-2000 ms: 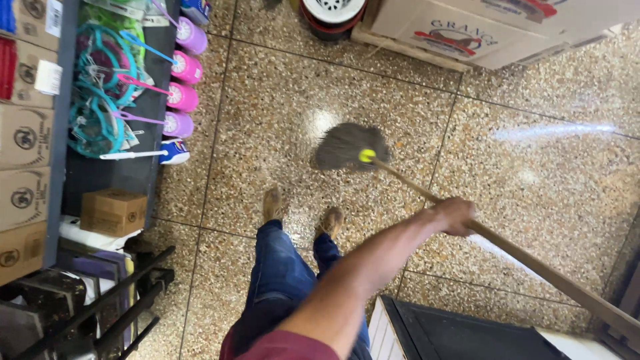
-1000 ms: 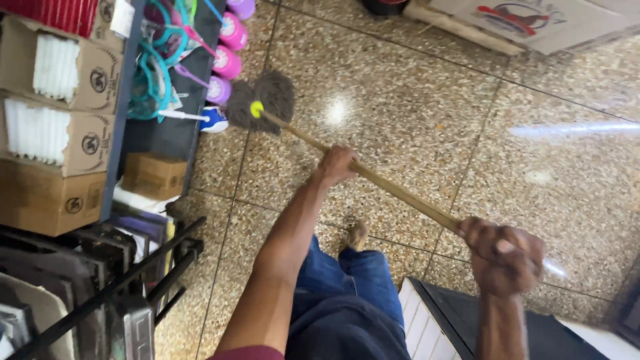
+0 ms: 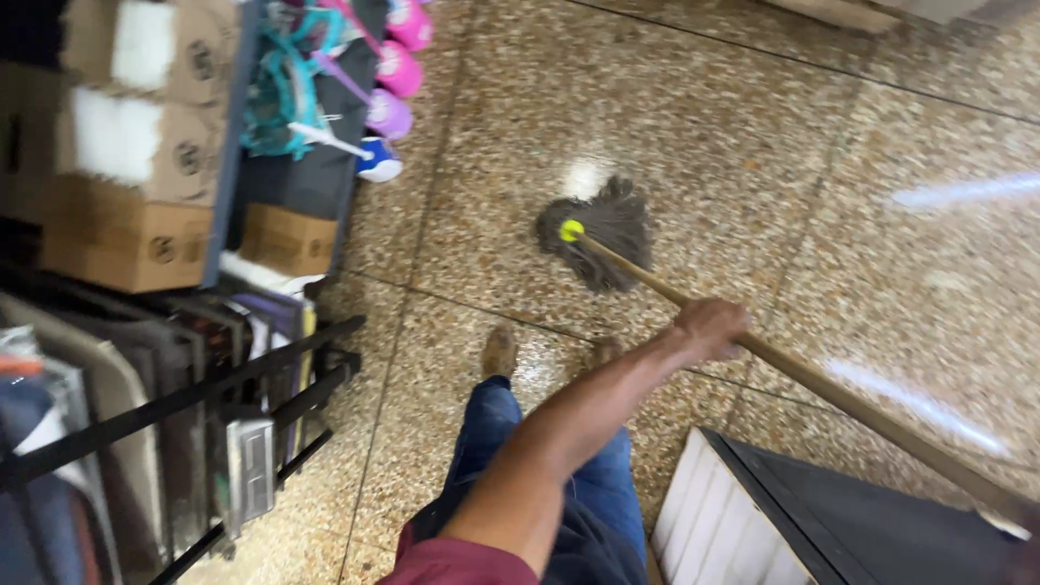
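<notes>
My left hand [image 3: 713,327] is closed around the wooden handle of a string mop [image 3: 613,236], with the arm stretched across my body to the right. The mop's grey strands lie spread on the speckled terrazzo floor [image 3: 504,244], ahead of my shoes. A yellow-green socket joins the strands to the handle. From my left hand the handle slopes down to the right and leaves the view at the right edge. My right hand cannot be made out; a dark blur shows in the lower right corner.
At left stand a shelf [image 3: 357,195] with pink, purple and blue long-handled brushes, cardboard boxes [image 3: 175,244], and a black metal rack [image 3: 183,402] holding flat goods. A black-topped unit with white slatted side [image 3: 731,520] stands at lower right. A pallet edge [image 3: 845,12] shows at the top.
The mop head has moved from beside the brush shelf to the right, onto the open floor. My left hand has swung right with the handle. My right hand, seen on the handle earlier, has left clear view.
</notes>
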